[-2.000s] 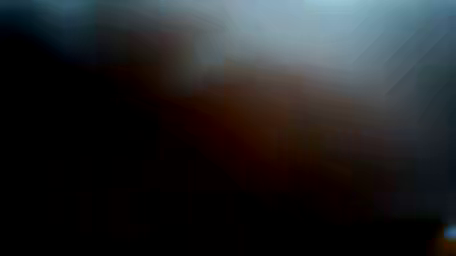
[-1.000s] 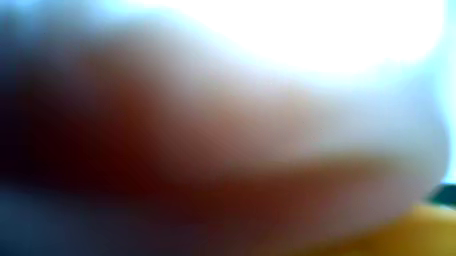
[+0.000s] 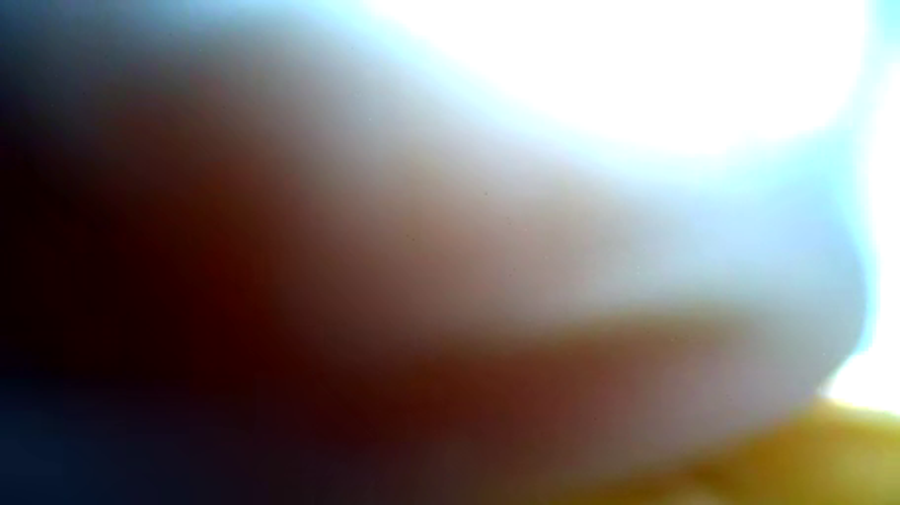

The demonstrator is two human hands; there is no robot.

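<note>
A large, blurred, skin-toned shape fills most of the view, very close to the lens. It looks like fingers or part of a hand, but I cannot tell whether it is my left hand or my right hand. A blurred yellow thing shows at the bottom right corner, below the shape; I cannot tell what it is or whether it is held. No work piece can be made out.
Bright white light shows along the top and at the right edge. The left side and lower left are dark and blurred. Everything else is hidden behind the close shape.
The view has gone from mostly dark to bright at the top. Since a second ago, the close shape has shifted slightly left, and more white shows at the right edge.
</note>
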